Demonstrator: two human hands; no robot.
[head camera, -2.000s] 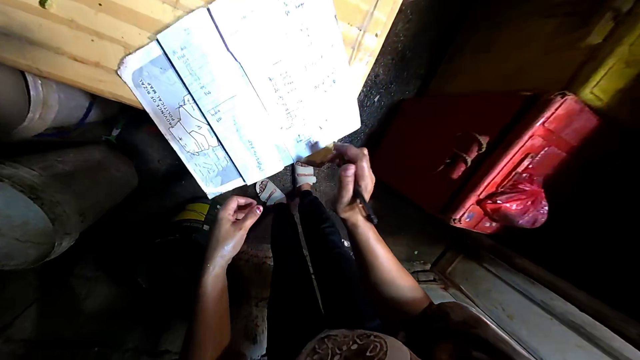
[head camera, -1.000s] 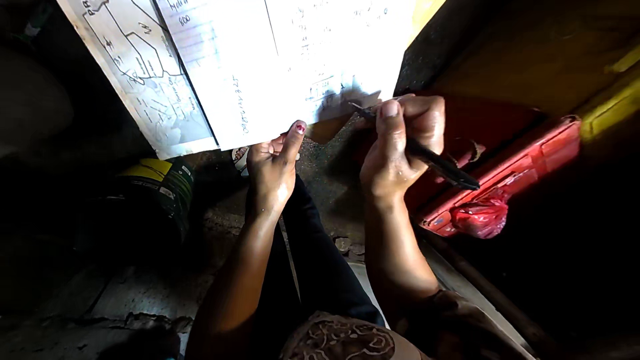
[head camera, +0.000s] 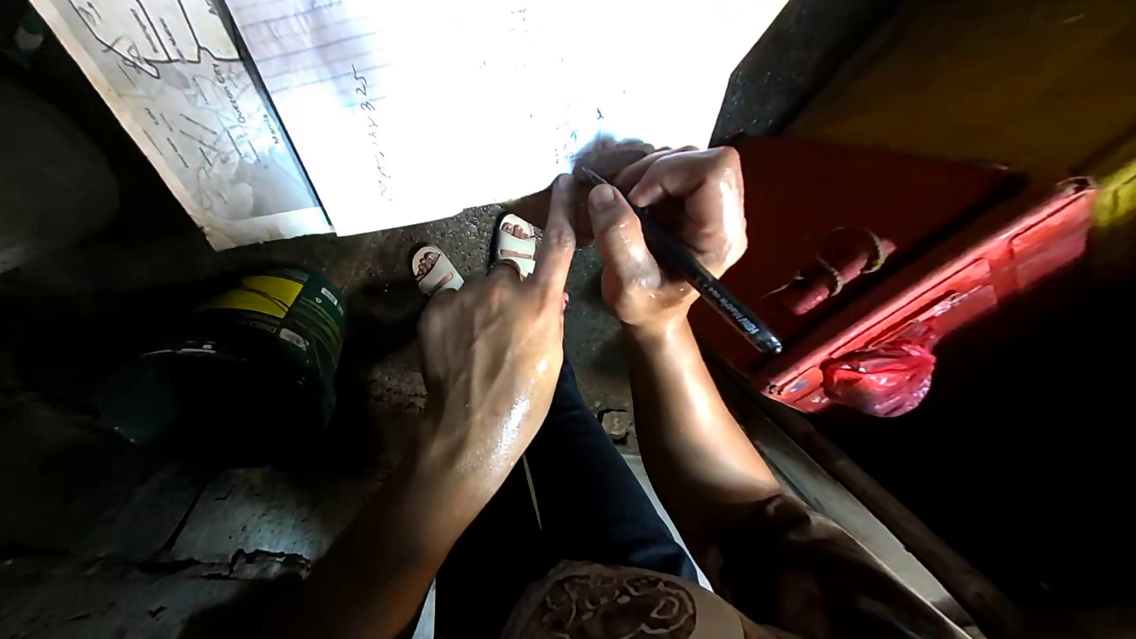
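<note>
My right hand (head camera: 679, 226) grips a black marker pen (head camera: 701, 275), its tip at the lower edge of an open notebook (head camera: 426, 106). The white page bears handwriting and is overexposed in the middle. Along the notebook's left side shows a printed map page (head camera: 204, 133). My left hand (head camera: 501, 337) has its index finger extended to the page edge beside the pen tip. Its other fingers are bent and partly hidden; it holds nothing that I can see.
A dark green bucket (head camera: 311, 328) with a yellow label stands at the left. To the right is a red cabinet (head camera: 1003, 248) with a handle and a pink plastic bag (head camera: 887, 373) on its edge. Below the notebook are feet in white sandals (head camera: 435, 271) on the floor.
Two seconds ago my hands were apart below the notebook. Both have come to its lower edge, and my left index finger has moved close to the pen tip. The view has moved nearer the page.
</note>
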